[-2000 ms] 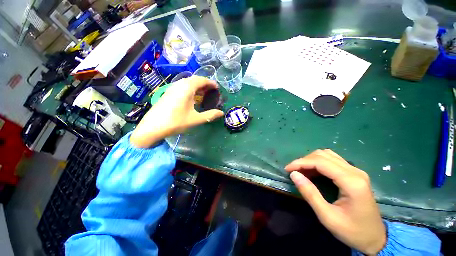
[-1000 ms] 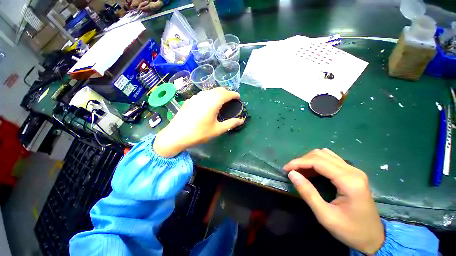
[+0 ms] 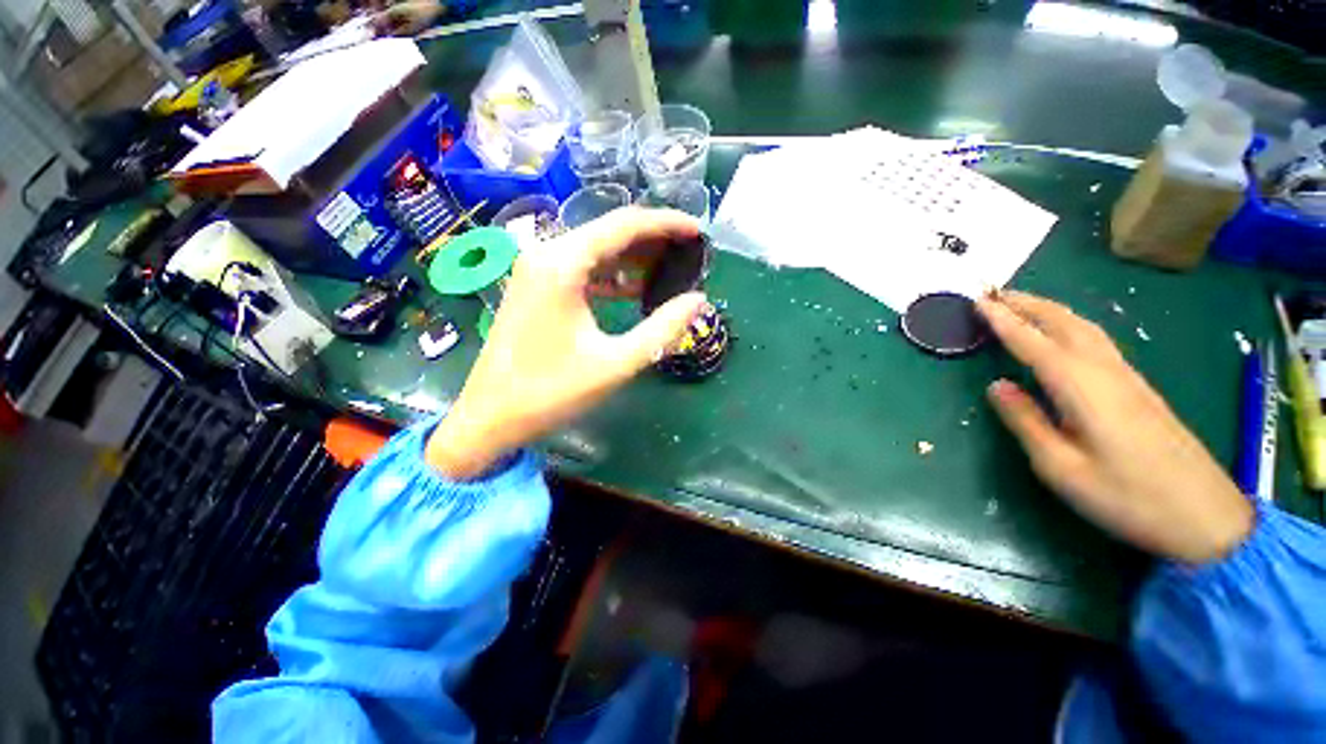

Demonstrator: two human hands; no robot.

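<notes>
My left hand (image 3: pixel 560 334) holds a dark round disc (image 3: pixel 675 273) by its edges between thumb and fingers, tilted above the open round device housing (image 3: pixel 700 343). The housing lies on the green mat, partly hidden by the thumb and disc, with gold and light parts showing inside. A second flat black round screen (image 3: pixel 944 323) lies on the mat to the right. My right hand (image 3: pixel 1098 414) is beside it, thumb and fingers apart, the index fingertip at the screen's right edge. Its flex tail is not visible. I see nothing held in the right hand.
White paper sheets (image 3: pixel 887 204) with small dark parts lie behind the screen. Clear cups (image 3: pixel 672 146), a green spool (image 3: pixel 473 260) and a blue-black box (image 3: pixel 356 204) stand at the left. A yellowish bottle (image 3: pixel 1181 196) and a blue pen (image 3: pixel 1251 422) are at the right. Black trays (image 3: pixel 160 567) are lower left.
My right hand has moved right and up from the mat's front edge to the black screen. My left hand lowered the disc over the housing, then lifted and tilted it, showing the housing again.
</notes>
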